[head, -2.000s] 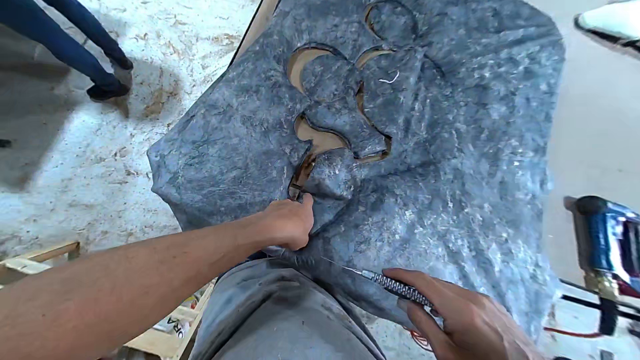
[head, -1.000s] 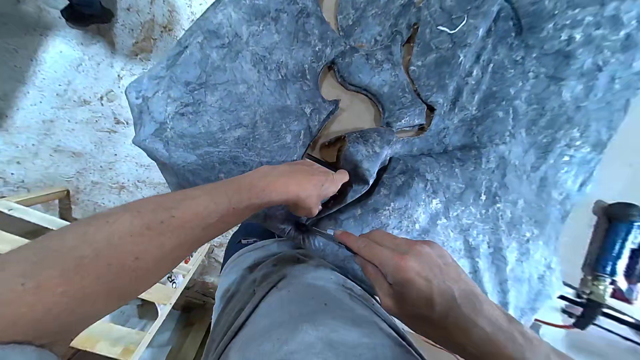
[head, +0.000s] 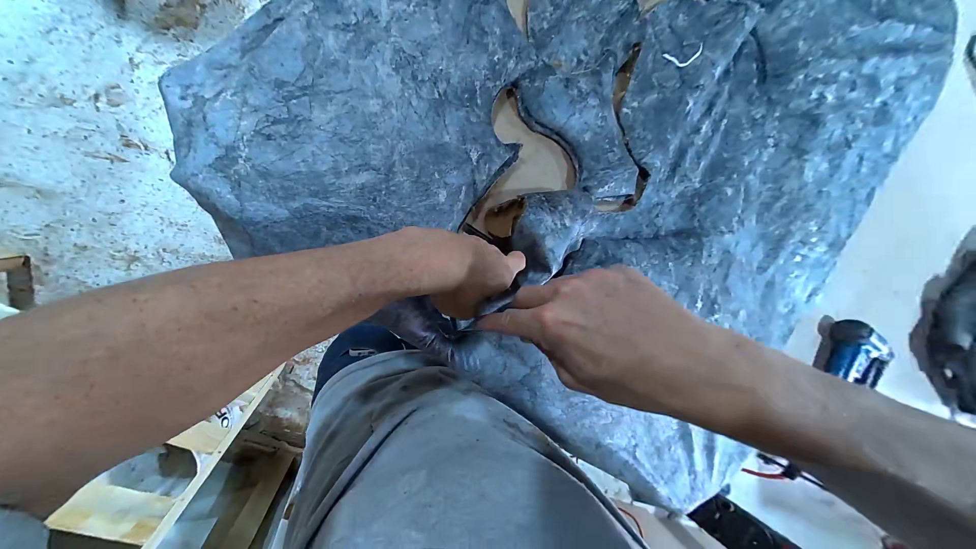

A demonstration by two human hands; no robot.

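Observation:
A large sheet of mottled blue-grey material [head: 335, 145] with curved cuts spreads before me, and a tan surface [head: 537, 164] shows through its openings. My left hand [head: 469, 271] is closed on the sheet's folded edge, just below the largest opening. Right beside it, my right hand [head: 557, 320] has thumb and fingers pinched together at the bunched material. The knife with a patterned metal handle, seen earlier in that hand, is mostly hidden now; only a thin edge may show near the fingertips. Below both hands the material is gathered against my legs.
A wooden frame [head: 210, 465] stands at the lower left on the stained floor [head: 91, 152]. At the right lies a blue and black tool [head: 854, 354], with a dark object [head: 949, 335] farther right. A white scrap of string [head: 684, 56] rests on the sheet.
My right hand has moved left from the lower right to beside my left hand. The knife plainly seen at first is now mostly hidden. The view has moved closer to the sheet.

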